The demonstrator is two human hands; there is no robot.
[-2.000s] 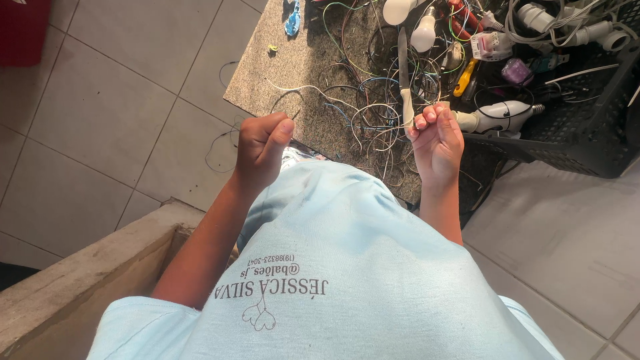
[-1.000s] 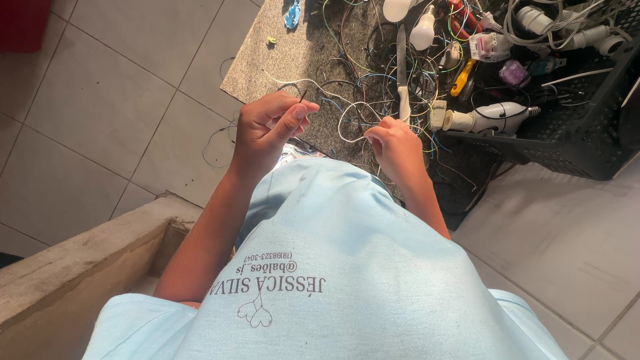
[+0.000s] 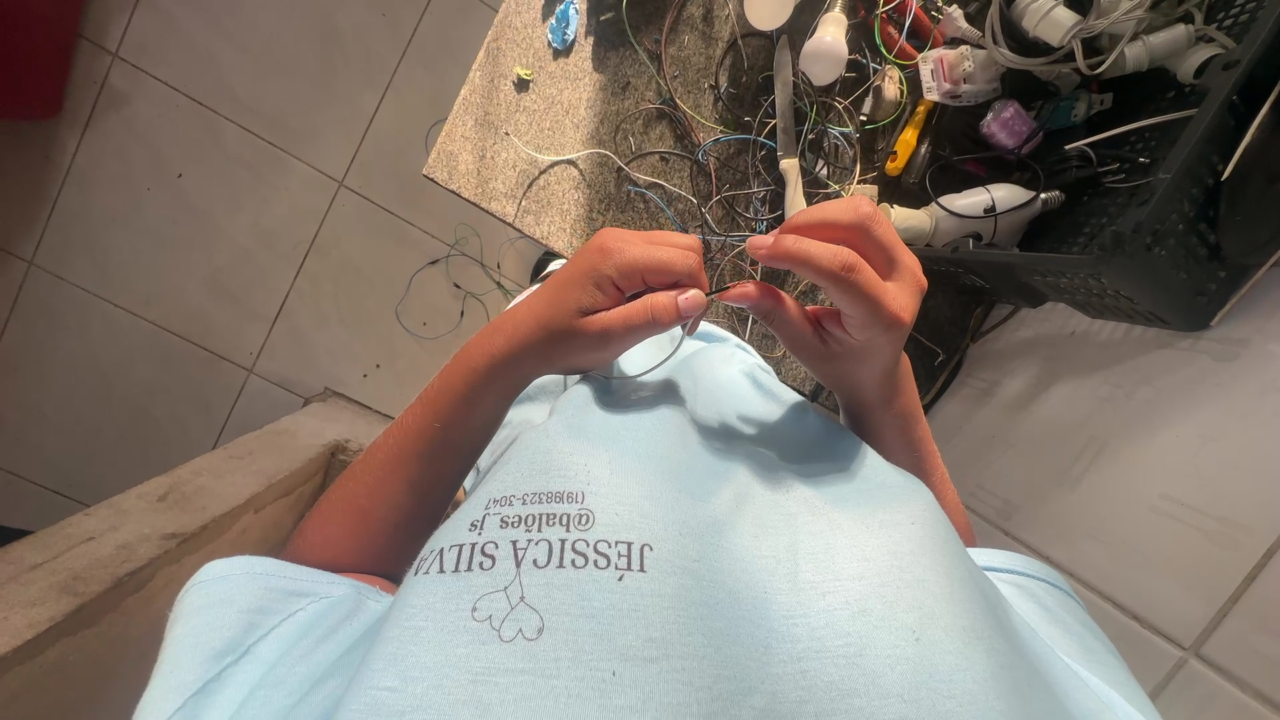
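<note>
My left hand [image 3: 640,295] pinches a thin dark wire [image 3: 640,372] between thumb and fingers; part of the wire curves below the hand, over my light blue shirt. At the wire's tip, which sticks out to the right, is my right hand [image 3: 835,285], its thumb touching or very near the end and its index finger raised apart from the thumb. Whether the right hand grips the tip cannot be told. Just beyond the hands, a tangle of thin coloured wires [image 3: 700,190] lies on the stone tabletop, with a white-handled knife [image 3: 787,120] on top of it.
Two light bulbs [image 3: 824,48], a yellow-handled tool [image 3: 909,138] and a white lamp [image 3: 985,213] lie at the right by a black plastic crate [image 3: 1110,290]. A blue scrap [image 3: 563,24] is on the tabletop [image 3: 510,130]. A concrete ledge [image 3: 180,500] stands at lower left.
My hands, far apart two seconds ago, have come together over the tabletop's near edge. The right hand has moved left, and its fingers have opened from the closer pinch seen one second ago.
</note>
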